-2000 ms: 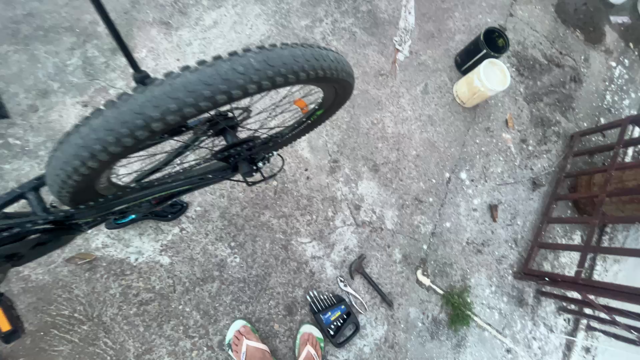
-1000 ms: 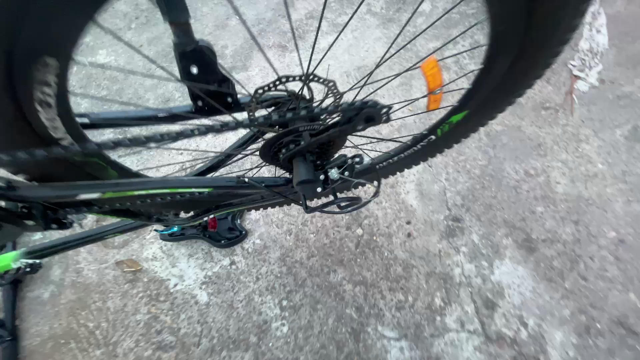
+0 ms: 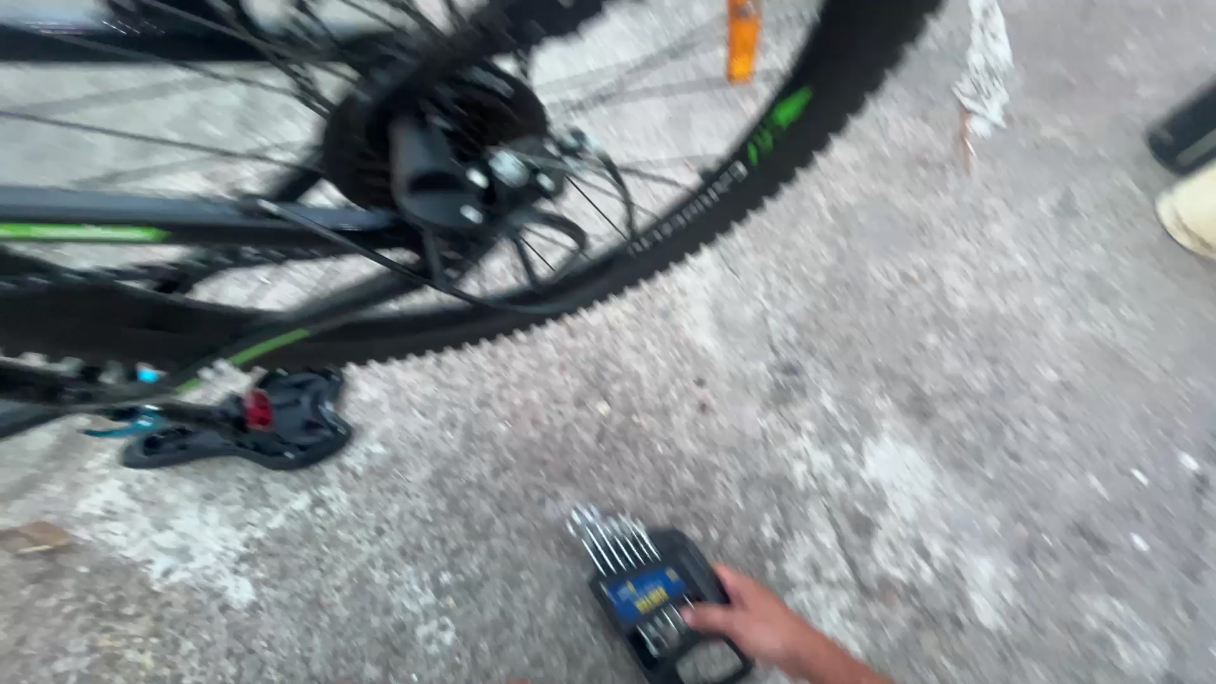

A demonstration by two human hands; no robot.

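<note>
My right hand (image 3: pixel 760 622) reaches in from the bottom and grips a black plastic holder with a set of combination wrenches (image 3: pixel 665 598), thumb on its front and fingers behind its edge. The wrench ends point up and to the left. My left hand is not clearly visible; only a sliver of skin shows at the bottom edge. Above lies a bicycle's rear wheel (image 3: pixel 760 209) with a knobby tyre. The rear derailleur (image 3: pixel 513 180) sits near the hub, somewhat blurred.
A black bicycle part with a red piece, perhaps a saddle or pedal (image 3: pixel 275 418), rests low at left. Rough concrete (image 3: pixel 855 427) spreads below the wheel. A dark cylinder (image 3: pixel 1187 133) and a cream container (image 3: pixel 1192 214) stand at the right edge. An orange spoke reflector (image 3: pixel 743 43) is at the top.
My right hand has come into view and holds the wrench set, which two seconds ago lay on the ground near my feet beside pliers and a hammer. The view has moved much closer.
</note>
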